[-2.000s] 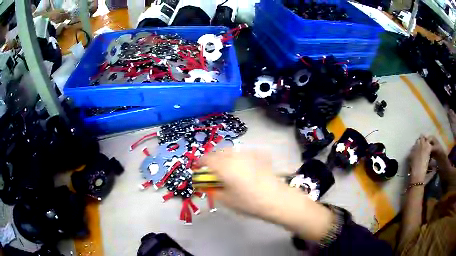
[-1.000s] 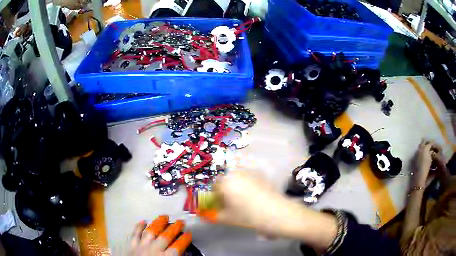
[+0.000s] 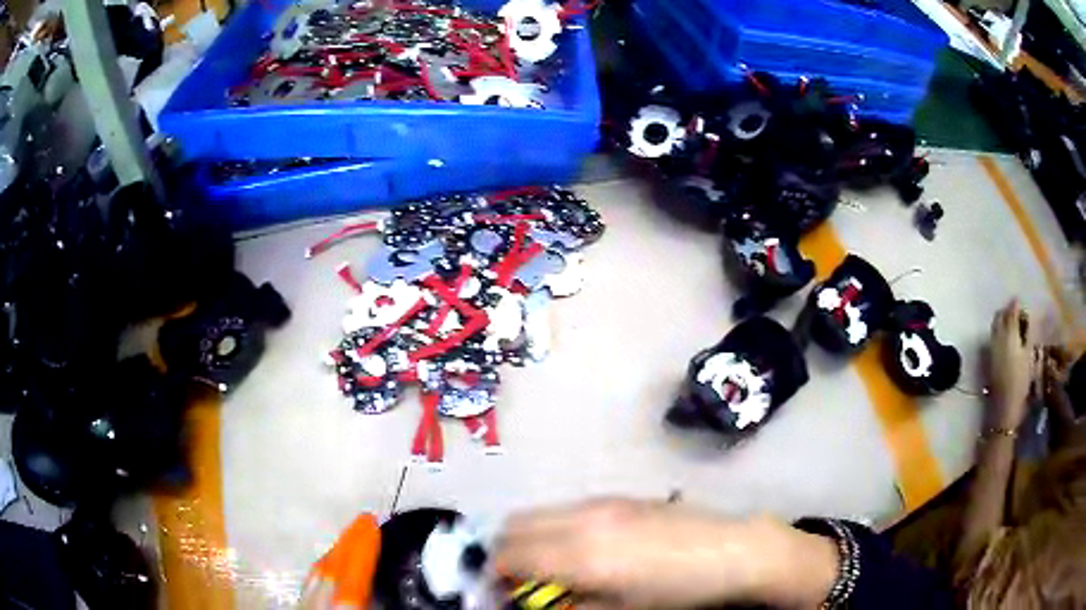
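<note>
My left hand (image 3: 345,566), with an orange finger cot, is at the bottom edge, mostly cut off, against a black housing (image 3: 399,554). A white notched LED board (image 3: 453,558) lies over the housing's opening. My right hand (image 3: 595,554) is at the board's right side, blurred, with a yellow-and-black screwdriver handle (image 3: 540,593) in it. A thin dark wire (image 3: 399,489) sticks up from the housing. A pile of LED boards with red leads (image 3: 453,310) lies mid-table.
A blue bin of boards (image 3: 381,137) and blue crates (image 3: 786,54) stand at the back. Dark housings (image 3: 107,417) are heaped at left. Housings with boards fitted (image 3: 744,381) stand at right. Another person's hands (image 3: 1012,369) are at the right edge.
My right hand has moved down from the board pile to the housing at the bottom edge, where a white board now lies. My left hand has moved lower, beside the housing.
</note>
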